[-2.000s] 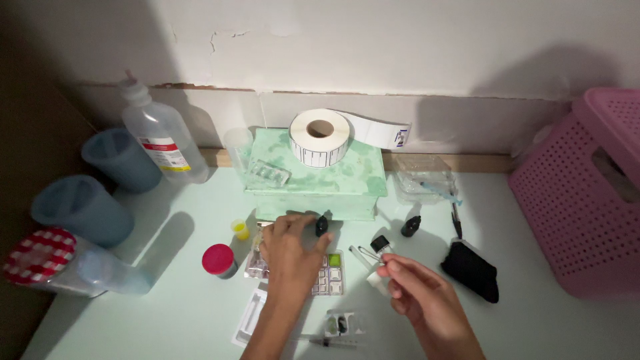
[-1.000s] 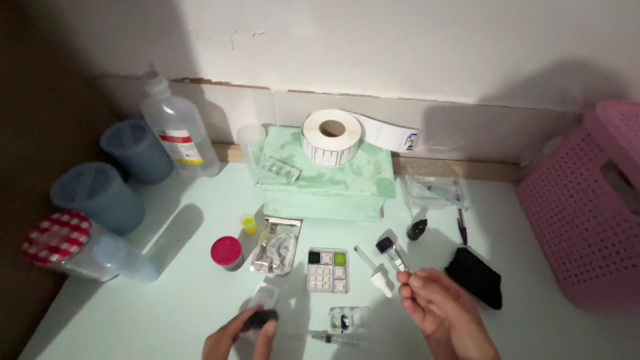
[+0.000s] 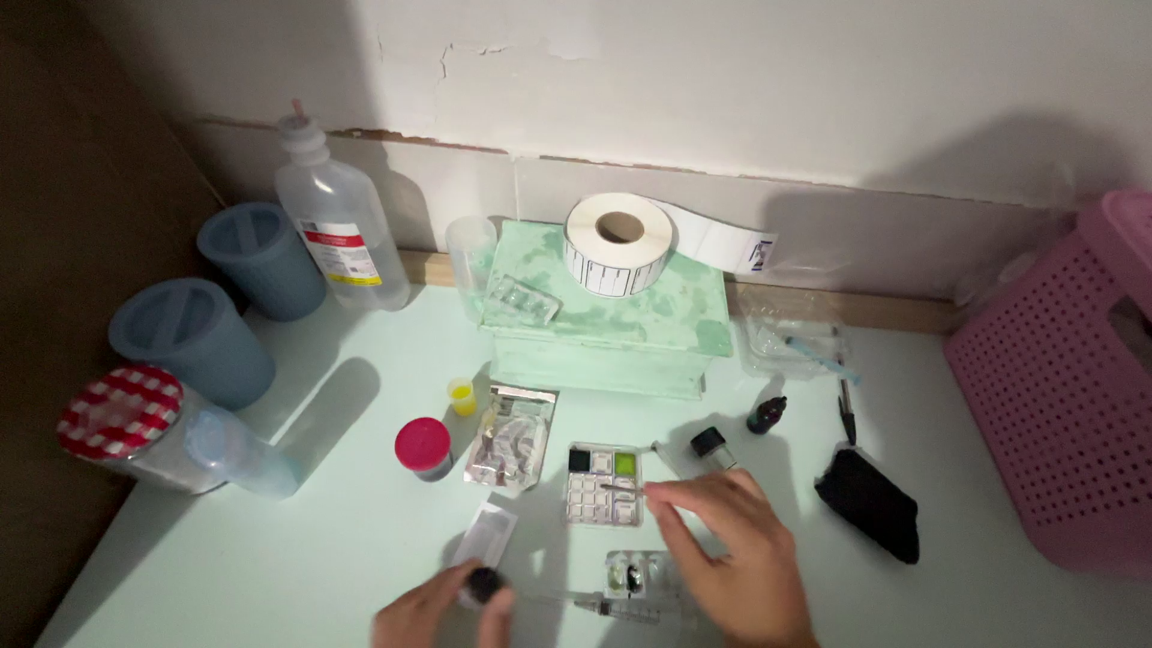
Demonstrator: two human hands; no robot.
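My left hand (image 3: 441, 612) holds a small vial with a black cap (image 3: 484, 585) at the bottom centre. Between the thumb and forefinger of my right hand (image 3: 733, 549) is a thin metal tool (image 3: 621, 489), its tip over a small compartment tray (image 3: 589, 502). One tray cell is black and another green. A small white strip (image 3: 488, 533) lies by my left hand. Between the hands are a clear blister piece (image 3: 621, 576) with dark and green residue and a syringe (image 3: 630, 612). Behind my right hand lies a clear vial with a black cap (image 3: 708, 442).
A green box (image 3: 594, 360) bears a label roll (image 3: 619, 256). To the left stand a red-lidded cup (image 3: 423, 447), a yellow cup (image 3: 463, 397), a foil packet (image 3: 511, 441), a plastic bottle (image 3: 346, 225), blue containers (image 3: 193, 342) and a jar. Right are a dropper bottle (image 3: 767, 415), black pouch (image 3: 870, 508) and pink basket (image 3: 1053, 396).
My left hand has moved from over the tray area to the lower left, with the vial in it. My right hand's tool has come over the tray.
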